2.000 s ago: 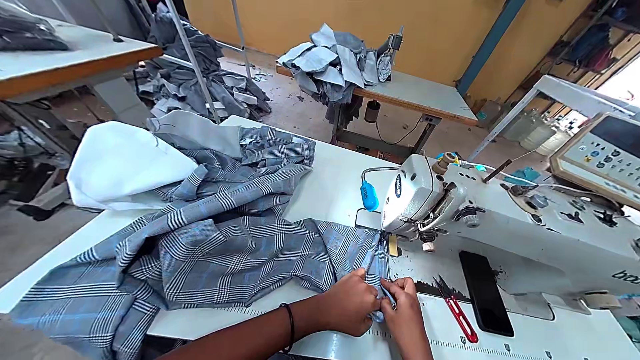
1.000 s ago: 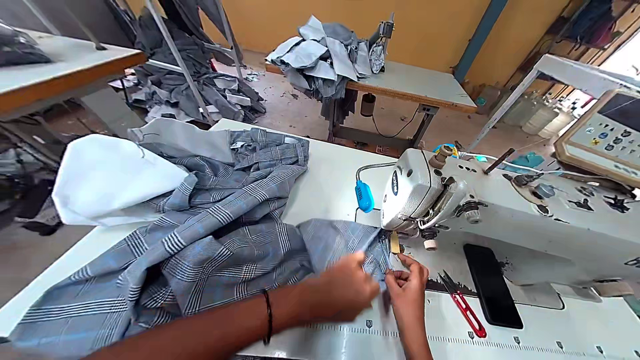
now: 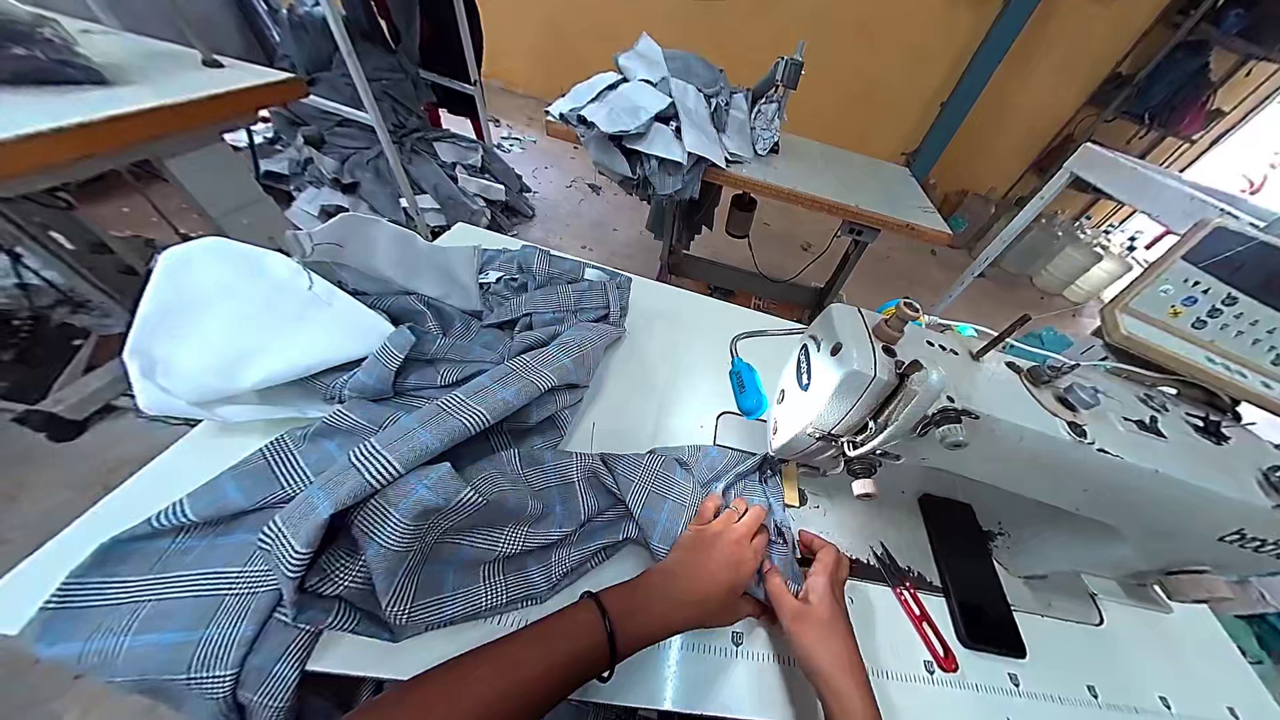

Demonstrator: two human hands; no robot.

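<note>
Grey checked fabric lies in folds over the left of the sewing table, its right end at the needle area of a white Brother sewing machine. My left hand, with a black band on the wrist, grips the fabric edge just in front of the machine head. Close beside it, my right hand pinches the same edge between thumb and fingers. The needle and presser foot are mostly hidden by the machine head. White and grey cloth pieces rest on the fabric's far left part.
Red-handled thread snips and a black phone lie right of my right hand. A blue device hangs beside the machine head. A control panel stands at right. Behind are another table with cut pieces and a fabric heap.
My left hand has moved from a blurred position above the fabric back onto its edge, near my right hand. The fabric edge at the machine is bunched differently.
</note>
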